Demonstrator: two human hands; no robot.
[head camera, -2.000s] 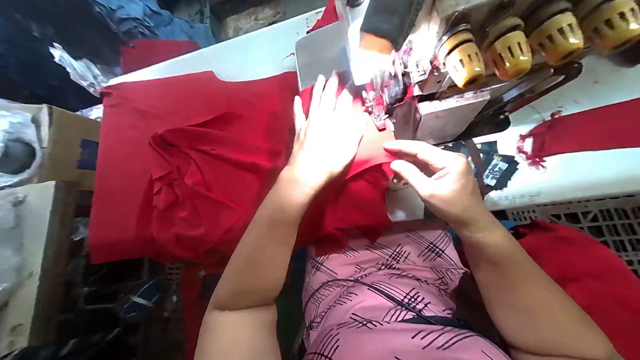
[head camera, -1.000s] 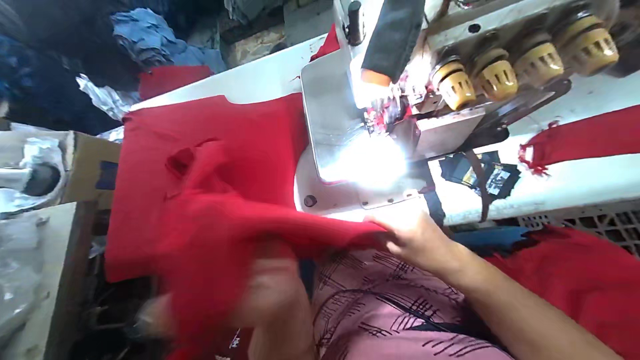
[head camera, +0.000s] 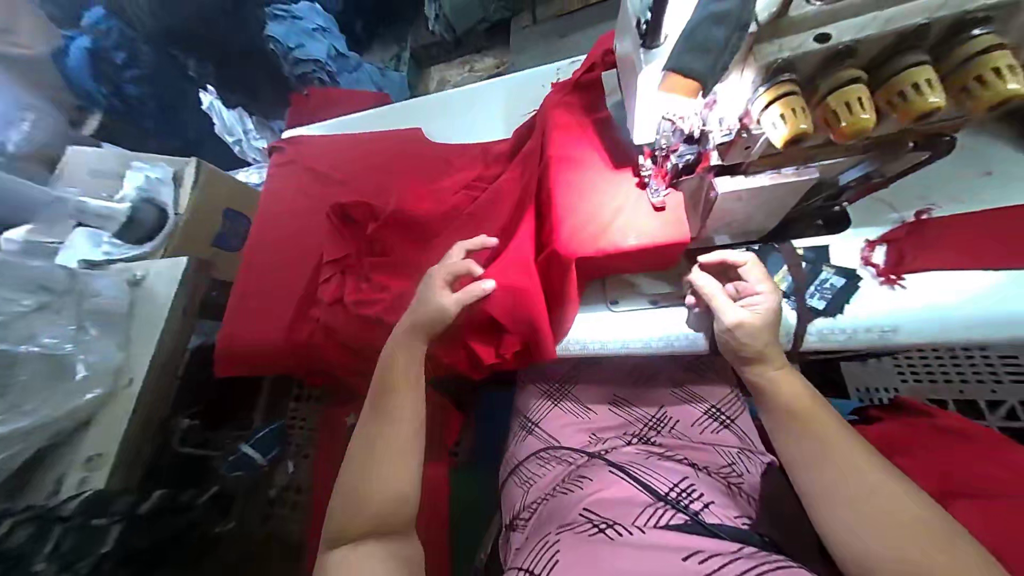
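Red fabric (head camera: 448, 184) lies in folds over the left of the white table and onto the bed of the sewing machine (head camera: 640, 96). Its edge reaches the lit presser foot (head camera: 658, 192). My left hand (head camera: 450, 292) is over the fabric, fingers apart, holding nothing that I can see. Right of the fabric's front corner is my right hand (head camera: 732, 300), palm partly up, with thumb and forefinger close together; whether something small is between them cannot be told.
Yellow thread tension knobs (head camera: 784, 116) line the machine. Dark labels (head camera: 828, 284) and a red fabric strip (head camera: 960, 244) lie on the table's right. A cardboard box (head camera: 212, 212) stands at left. More red cloth (head camera: 944, 472) is at lower right, by a plastic crate (head camera: 936, 384).
The red fabric, swung low and blurred in my left hand a second ago, now lies across the machine bed. My left hand has let it go. My right hand has come away from its edge.
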